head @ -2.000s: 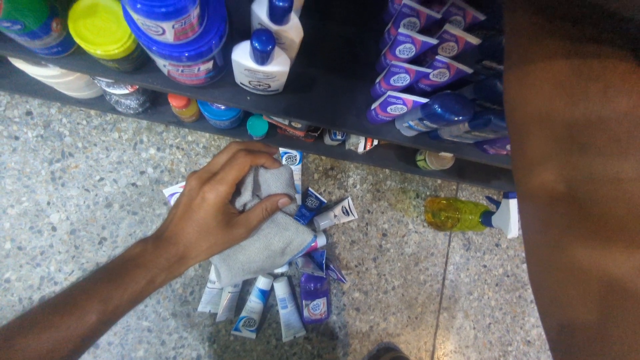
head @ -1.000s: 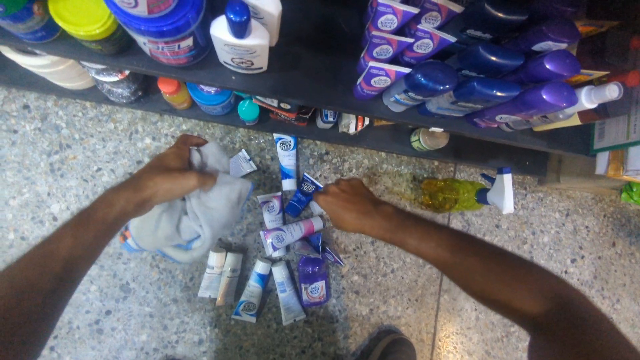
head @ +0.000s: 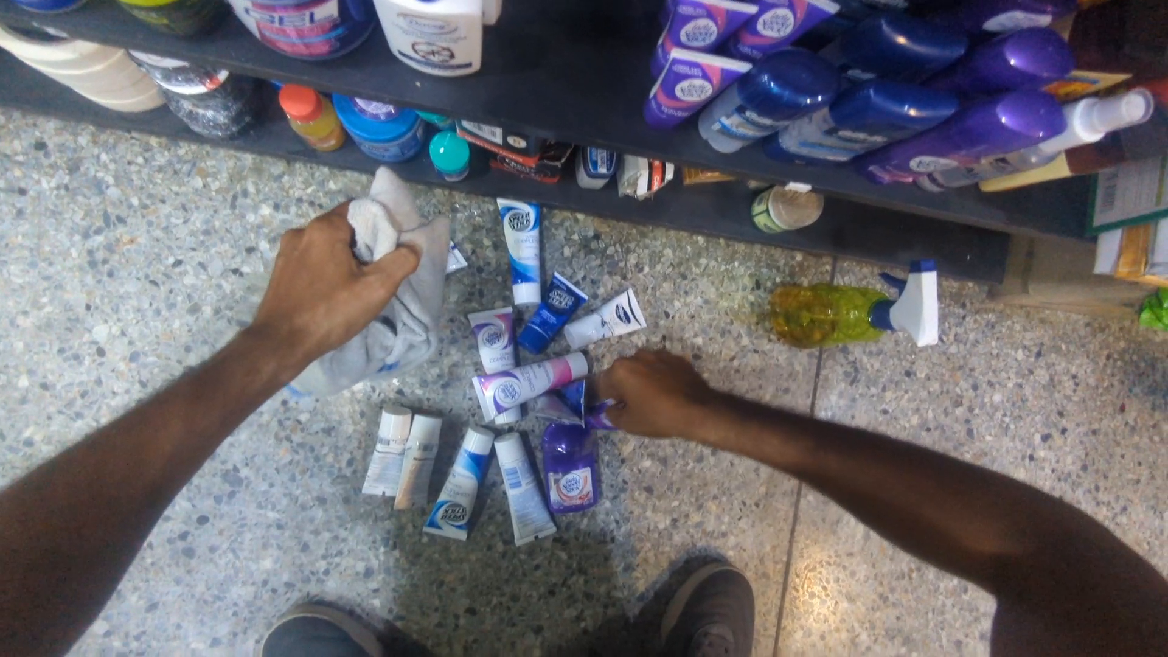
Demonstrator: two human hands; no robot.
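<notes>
My left hand (head: 333, 283) grips a crumpled grey cloth (head: 397, 315) above the speckled floor, left of a loose group of deodorant tubes. My right hand (head: 657, 392) is at the right side of that group, its curled fingers closed on the end of a small purple tube (head: 599, 415). Just left of it, a pink and white tube (head: 532, 381) lies across another tube. A blue tube (head: 552, 313) and a white tube (head: 606, 319) lie above. Below are a purple tube (head: 570, 464), a blue and white tube (head: 459, 484) and several pale ones.
A yellow spray bottle (head: 826, 315) lies on its side at the right. Dark shelves (head: 566, 100) run across the top, holding jars, blue and purple bottles and upright purple tubes. A round container (head: 785, 208) sits on the low shelf. Two shoes (head: 710, 610) show at the bottom.
My right hand has come in from the right to the tubes and moved down from the blue tube. My left hand, with the cloth, has moved off the tubes to their left.
</notes>
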